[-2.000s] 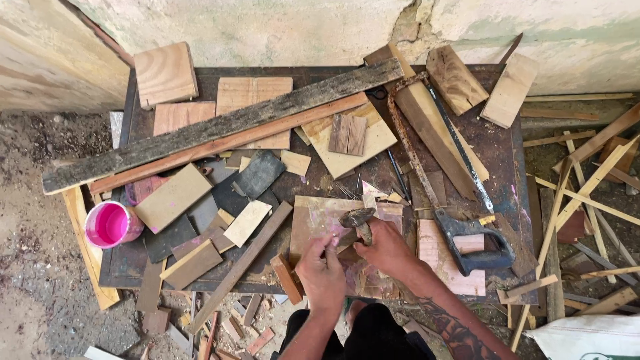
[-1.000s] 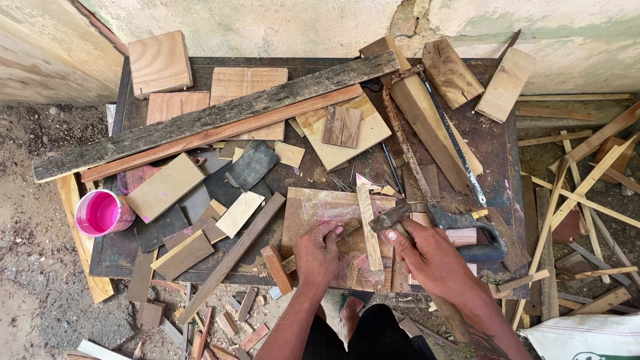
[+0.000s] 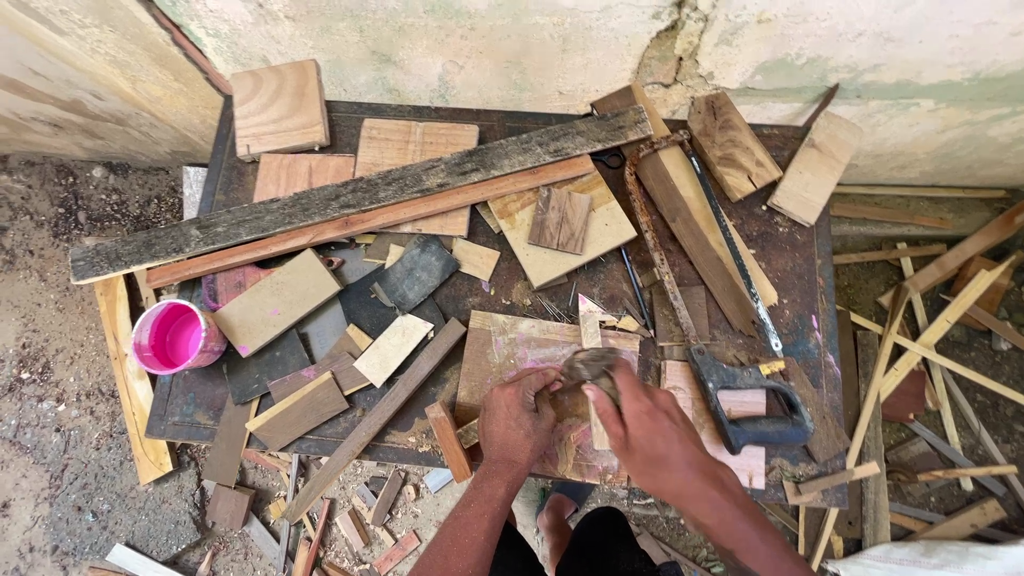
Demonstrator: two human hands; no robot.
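Observation:
My right hand is closed around a hammer, whose blurred metal head is over a light wooden strip. The strip lies upright in view on a square wooden board stained pink. My left hand rests at the board, its thumb and fingertips pinched together just left of the hammer head; what lies between them is too small to tell. Loose nails are scattered beyond the board. A hacksaw with a rusty frame and dark handle lies at the right.
A pink-filled cup stands on the left. A long weathered plank and a reddish batten cross the back of the table. Black sandpaper-like sheets and wood offcuts lie at centre left. More strips lean at the right.
The hammer head has moved left and slightly down from the strip's right side to over it. My left hand's fingers have come together beside the strip. The view has shifted slightly.

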